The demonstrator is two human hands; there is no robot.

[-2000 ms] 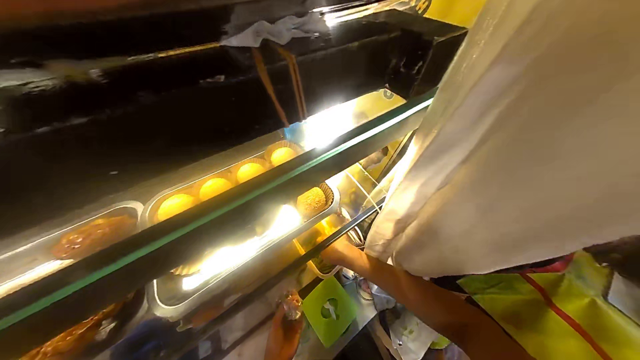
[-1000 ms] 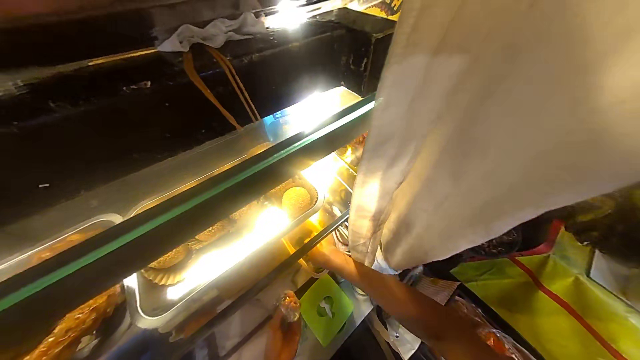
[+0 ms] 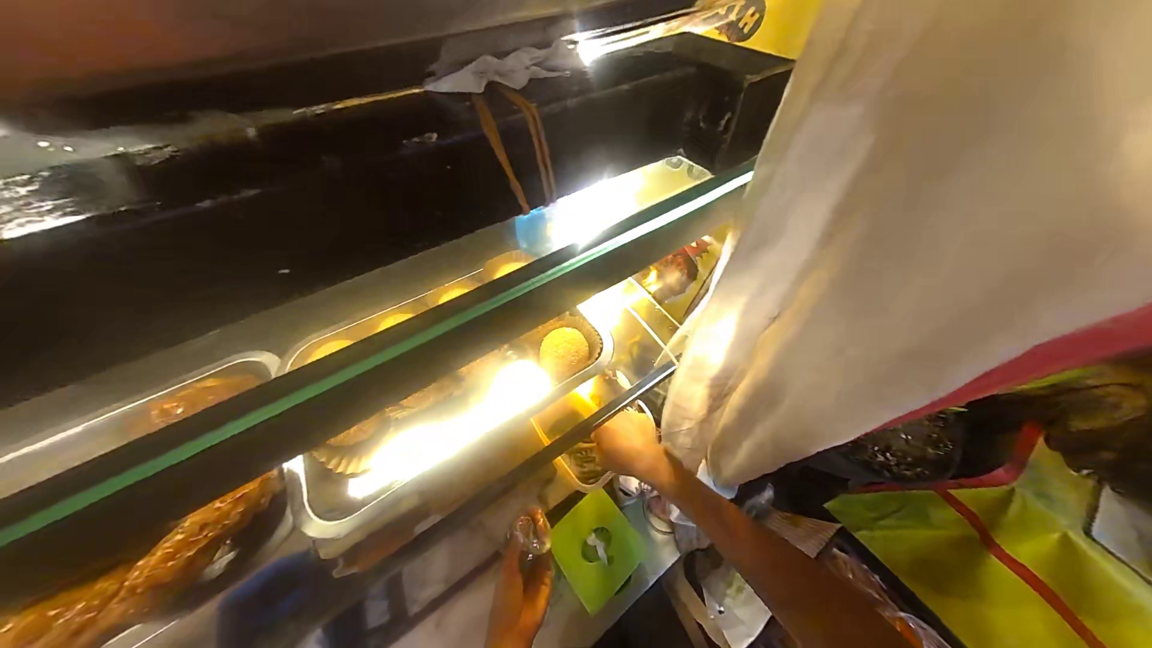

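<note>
My right hand (image 3: 630, 443) reaches in from the lower right to the edge of a yellow-rimmed container (image 3: 569, 436), under the dark rail of the display case; its fingers are partly hidden by the rail and glare. At the bottom centre, my left hand (image 3: 524, 576) is raised with a small clear, shiny item (image 3: 531, 533) at its fingertips. A bright green square thing (image 3: 598, 549) with a round mark lies just right of it. Behind the glass, a metal tray (image 3: 337, 522) holds round baked goods in paper cups, one of them a yellow-topped cake (image 3: 564, 349).
The green-edged glass pane (image 3: 378, 369) crosses diagonally above the hands. A tray of glazed food (image 3: 202, 531) lies at left. Pale cloth (image 3: 909, 243) hangs at right, over a yellow-green bag (image 3: 999, 549) with red trim. Wire racking (image 3: 655, 317) stands beside the cake tray.
Both hands stay in nearly the same places, the right at the yellow-rimmed container and the left beside the green square. The view has shifted somewhat.
</note>
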